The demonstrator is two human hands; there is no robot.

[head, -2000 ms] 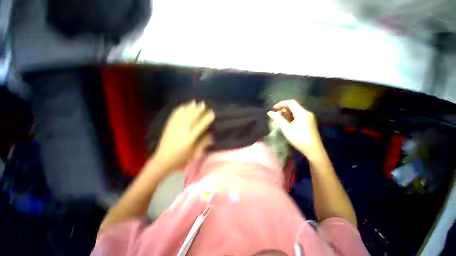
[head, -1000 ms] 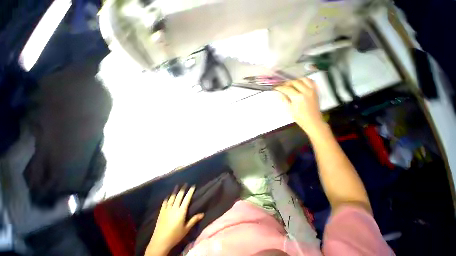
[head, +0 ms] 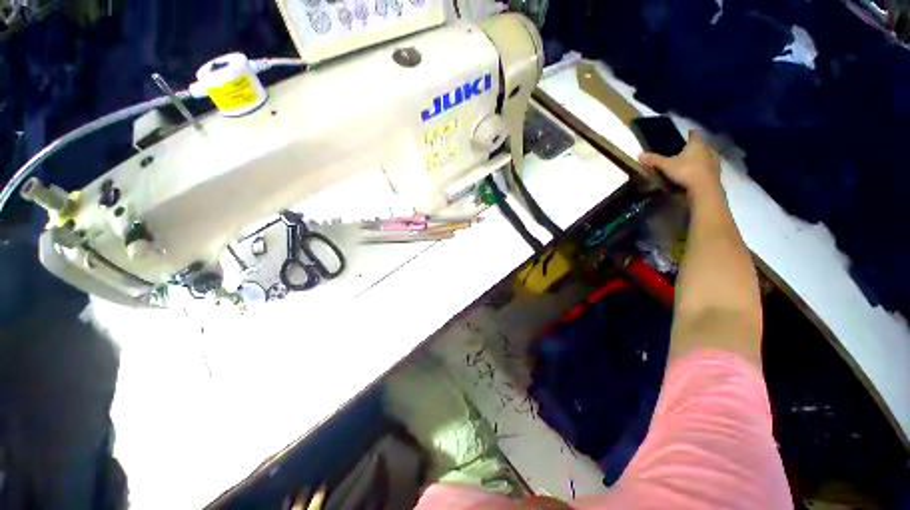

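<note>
My right hand (head: pixel 691 167) is at the end of my outstretched arm, far right. Its thumb and fingers are around the near end of a black smartphone (head: pixel 658 133) at the side board beyond the machine table. Whether the phone is lifted cannot be told. Only the fingertips of my left hand (head: pixel 307 499) show at the bottom edge, beside dark folded cloth (head: pixel 384 474) over my lap. The rest of that hand is cut off.
A cream JUKI sewing machine (head: pixel 319 129) stands across the white table (head: pixel 259 398). Black-handled shears (head: pixel 312 261), pens (head: pixel 424 229) and a white scrap (head: pixel 261 261) lie before it. Black straps (head: pixel 524 214) hang at its right end. A red crate (head: pixel 651 280) is below.
My right hand has moved from the pens by the machine, far right to the phone. The view has swung right and up. My left hand has mostly dropped out at the bottom edge.
</note>
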